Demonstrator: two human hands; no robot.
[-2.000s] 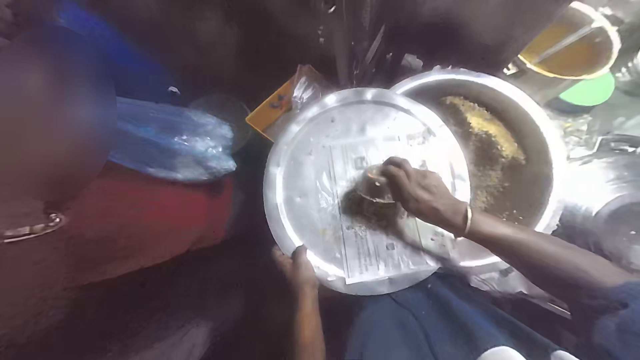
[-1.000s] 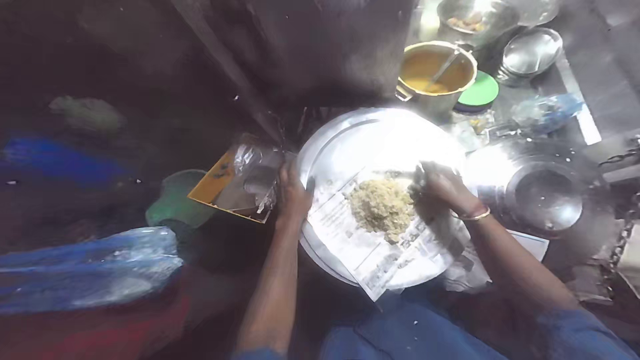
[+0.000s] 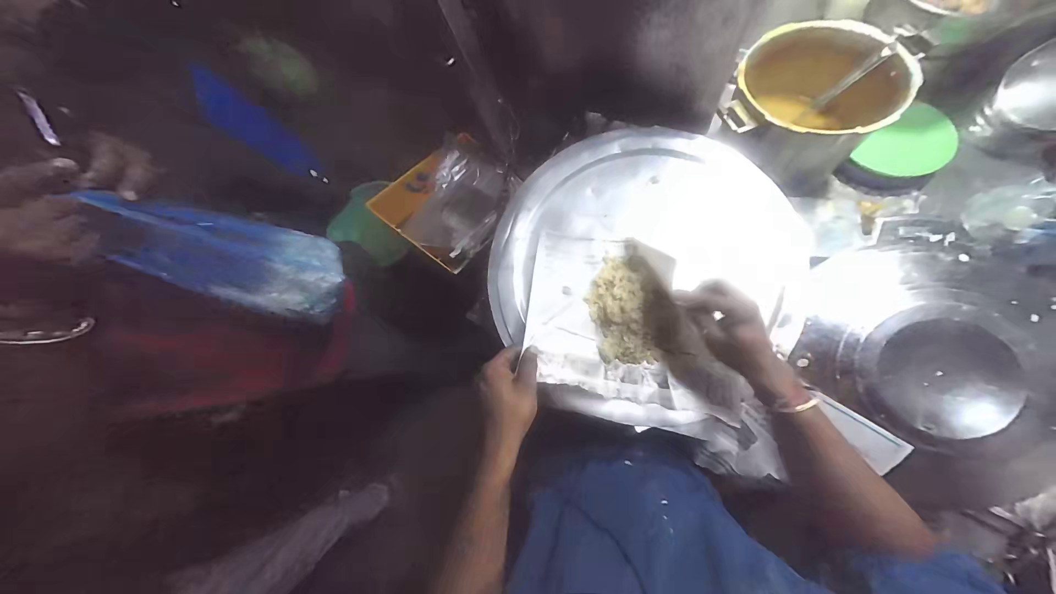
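Observation:
A heap of pale, grainy food, perhaps rice [image 3: 623, 313], lies on a printed paper sheet [image 3: 561, 322]. Beneath the sheet is a large round metal tray or lid [image 3: 577, 177], its right side washed out by glare. My left hand [image 3: 510, 384] pinches the sheet's lower left edge between thumb and fingers at the rim. Just right of the heap, my right hand [image 3: 726, 326] has its fingers bent at the right part of the sheet; glare and blur hide whether it grips the paper. A band circles my right wrist.
Beyond the tray's upper right stands a pot of yellow-brown liquid [image 3: 825, 78] with a ladle, beside a green lid [image 3: 907, 140]. A round metal vessel [image 3: 940, 371] is at right. Left are an orange box [image 3: 412, 202] with clear plastic, a blue plastic bag [image 3: 239, 256] and another person's hands [image 3: 74, 194].
The food heap, under my right hand two seconds ago, now shows uncovered on the sheet. My left hand has moved from the tray's left rim down to the sheet's lower left edge.

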